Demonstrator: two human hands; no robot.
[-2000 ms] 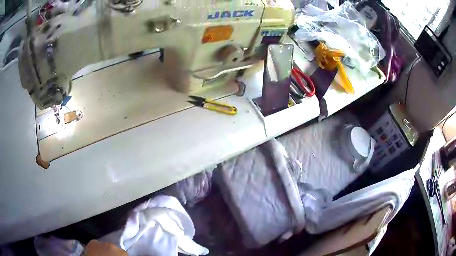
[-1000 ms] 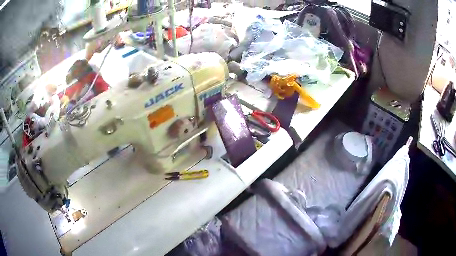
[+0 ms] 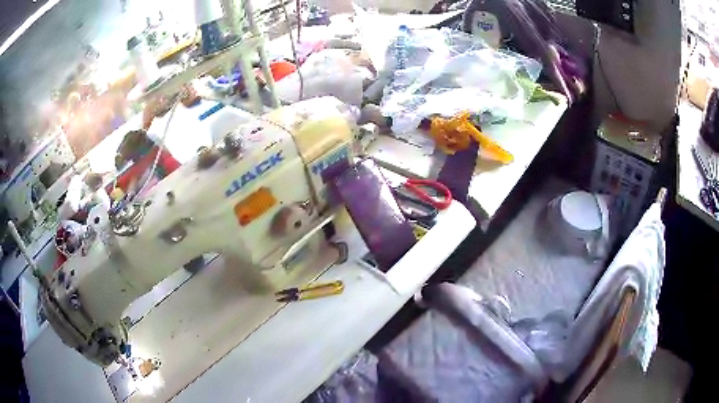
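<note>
Neither of my hands is in the picture. The cream JACK sewing machine (image 3: 213, 212) stands on the white table (image 3: 292, 354) at the left, with its needle area lit at the lower left. Yellow-handled thread snips (image 3: 310, 291) lie on the table in front of the machine. To their right a dark purple flat case (image 3: 370, 206) leans in a tray. Red-handled scissors (image 3: 426, 193) are beside it.
An orange-yellow tool (image 3: 465, 135) and clear plastic bags (image 3: 449, 75) lie at the back right. Padded grey cloth (image 3: 473, 346) is below the table, with a white round object (image 3: 582, 211) on it. White cloth (image 3: 631, 264) hangs over a wooden edge. Thread stands rise behind the machine.
The view has swung up and to the right. The white cloth piece and a small bit of skin-coloured shape at the bottom edge are out of the picture. The tabletop things lie as before.
</note>
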